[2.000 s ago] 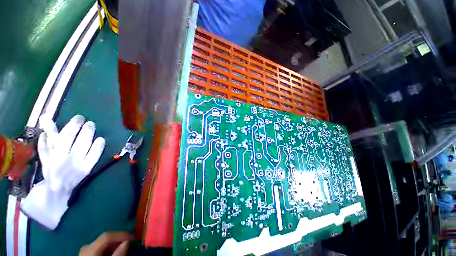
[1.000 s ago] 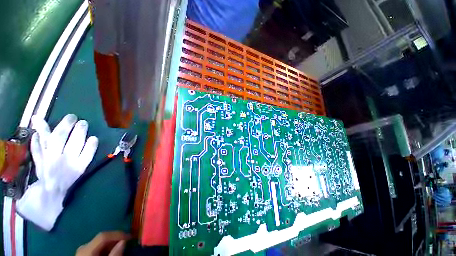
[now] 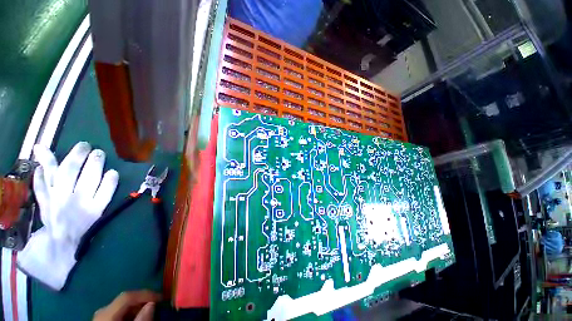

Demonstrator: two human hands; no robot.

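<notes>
A large green circuit board lies solder side up, with white traces and a broad white strip along its near edge. A pinkish-red pad shows along its left side. Diagonal cutters lie open on the bench, black handles toward me, one handle against a flat white work glove. My left hand is at the bottom edge, left of the pad, mostly cut off; a black thing shows beside its fingers, and whether it is held is hidden. My right hand is not in view.
An orange slotted rack is behind the board. A clear partition with an orange-brown corner stands at the left above the bench. A red-wrapped post is by the white conveyor rail. Blue cloth shows beyond the rack; dark bins stand right.
The view has shifted slightly, so the board, rack, partition, glove and cutters sit further left in the picture. The visible fingers show almost no change.
</notes>
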